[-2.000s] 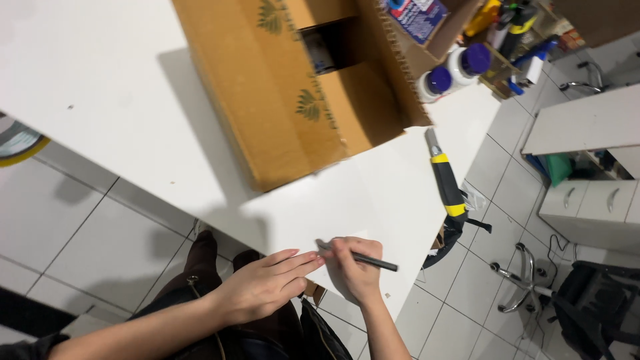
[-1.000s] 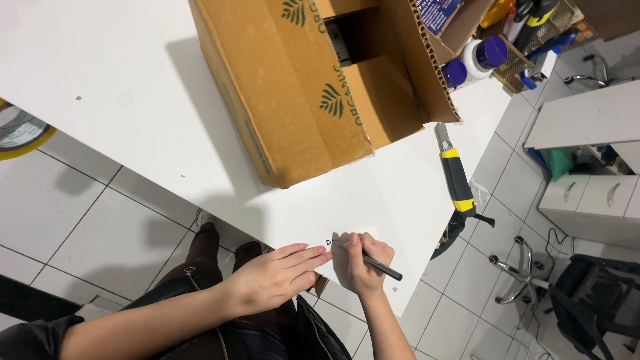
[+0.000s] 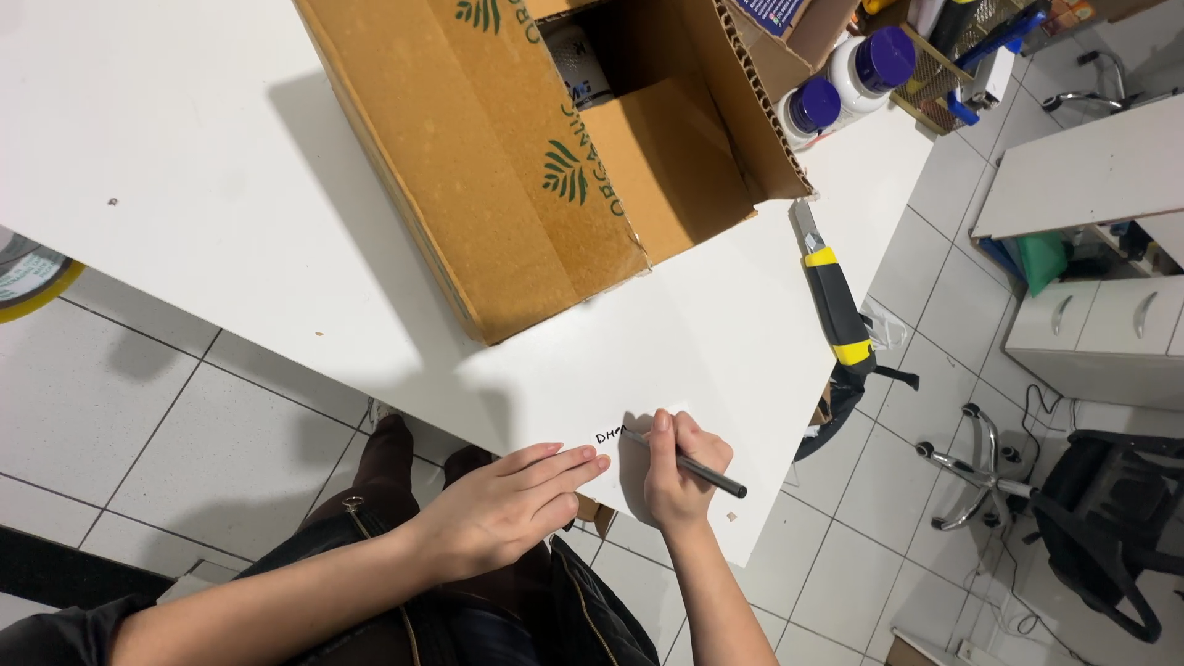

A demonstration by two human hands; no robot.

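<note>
In my right hand [image 3: 684,467] is a dark pen [image 3: 710,475], its tip on a small white paper [image 3: 606,427] that bears a few dark letters. My left hand [image 3: 518,499] lies flat with its fingertips at the paper's lower left edge, holding nothing up. Both hands are near the corner of the white table [image 3: 398,342]. Beyond them stands an opened cardboard box [image 3: 481,166] with a white item [image 3: 578,69] inside. A black and yellow utility knife [image 3: 837,305] lies to the right of the box, blade exposed.
White bottles with purple lids [image 3: 856,79] and a mesh organizer [image 3: 930,83] stand at the back right. A tape roll [image 3: 37,277] is at the left edge. To the right are a black office chair [image 3: 1101,518] and a white drawer cabinet [image 3: 1101,314] on the tiled floor.
More dark letters show on the paper than one second ago. My right hand still holds the pen, and my left hand stays beside the paper. The view has shifted slightly.
</note>
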